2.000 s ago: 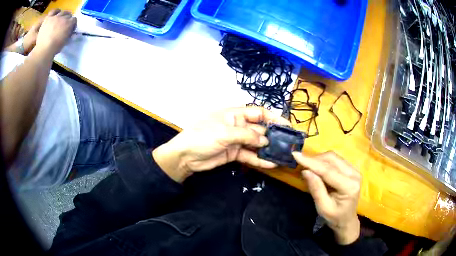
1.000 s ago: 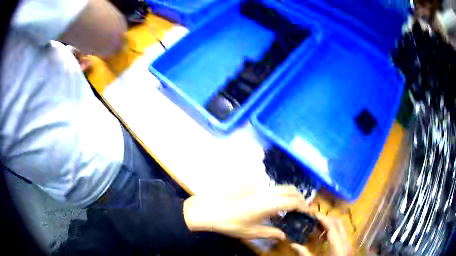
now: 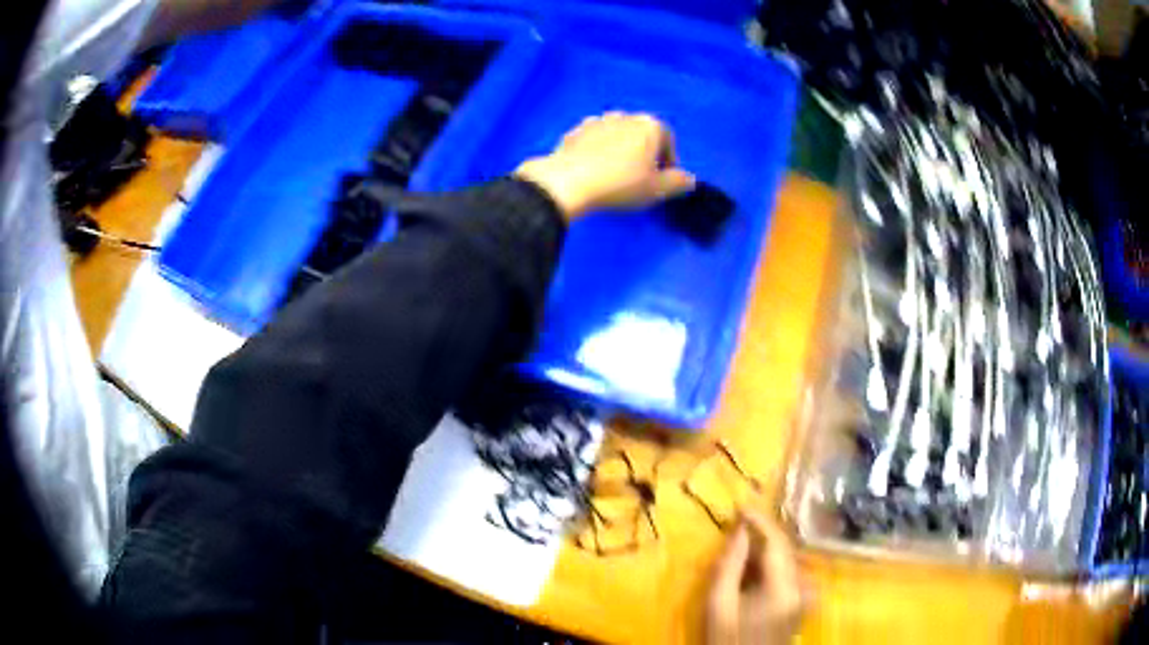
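My left hand (image 3: pixel 617 164) is over the right-hand blue bin (image 3: pixel 554 376), its fingertips beside a black housing (image 3: pixel 701 212) on the bin floor. Blur hides whether the fingers grip it. My right hand (image 3: pixel 756 582) is at the bottom, blurred and cut off by the picture's edge, with thumb and finger near a loose black gasket (image 3: pixel 689 489) on the table. I cannot tell whether it holds anything. More gaskets lie in a tangled pile (image 3: pixel 523 466) below the bin.
The left-hand blue bin (image 3: pixel 189 258) holds black housings, partly hidden by my left sleeve. A clear plastic bin (image 3: pixel 813 510) of cable assemblies stands at right. A white sheet (image 3: pixel 441 517) partly covers the yellow-orange table (image 3: pixel 769 340). A person's light clothing (image 3: pixel 51 290) shows at far left.
The view has shifted right. My hands have parted, and the housing that was between them no longer shows there. My left hand has moved up into the right-hand bin; my right hand is lower.
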